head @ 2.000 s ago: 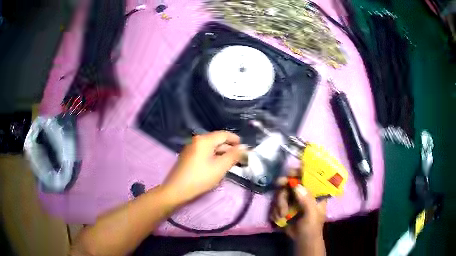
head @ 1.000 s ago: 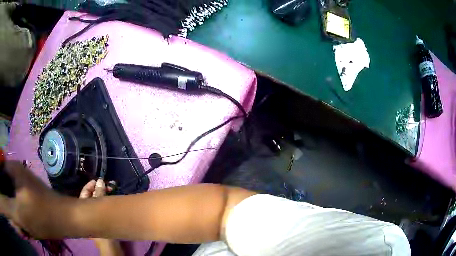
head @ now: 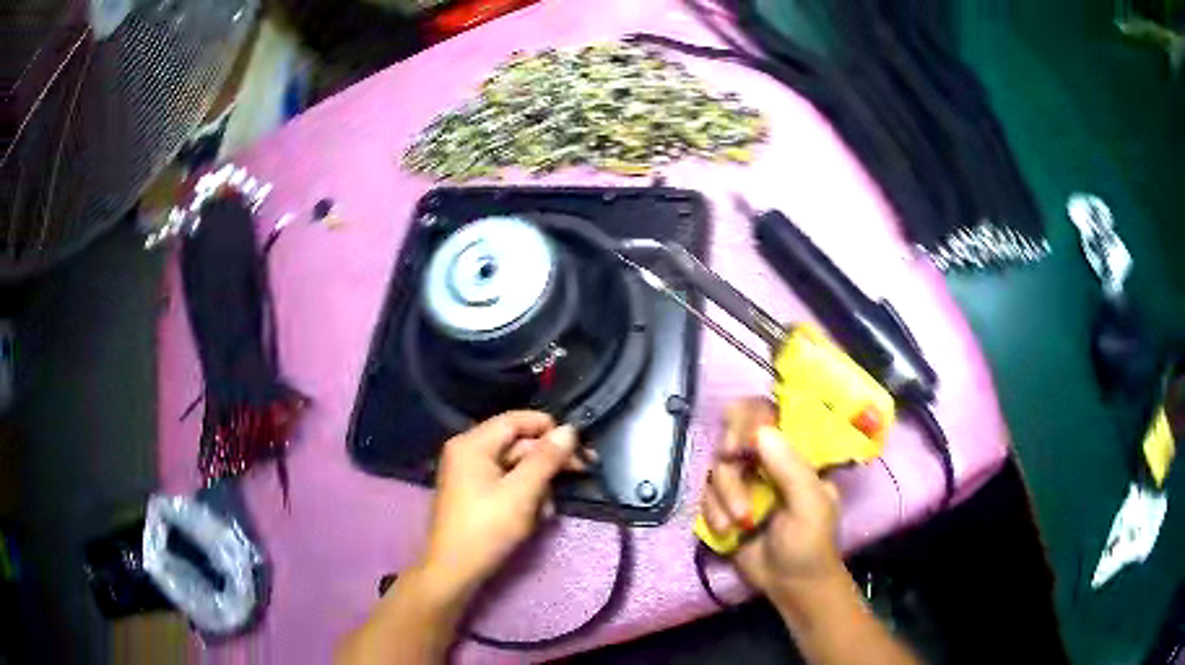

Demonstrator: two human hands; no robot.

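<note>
The speaker driver point(head: 491, 276), with its silver disc magnet up, sits in the black square panel point(head: 650, 448) on the pink tabletop. A small red tip shows at the solder terminals point(head: 546, 357) beside the magnet. My right hand point(head: 780, 507) grips the yellow soldering gun point(head: 832, 403); its metal prongs reach over the driver's right side, away from the terminals. My left hand point(head: 500, 487) is at the driver's lower rim, thumb and finger pinched together. Whether something thin is between them is unclear. A black cord point(head: 626, 572) loops below the panel.
A pile of small components point(head: 585, 111) lies behind the panel. The black electric screwdriver point(head: 845, 305) lies to the right. A wire bundle point(head: 228, 305) and a crumpled plastic bag point(head: 202, 565) are at left. A second cable bundle point(head: 923, 117) lies at upper right, beside the green bench point(head: 1092, 117).
The view has swung back from the right-hand bench to the panel. Against two seconds ago, the panel sits straighter and the gun's prongs are higher, over the driver's right side.
</note>
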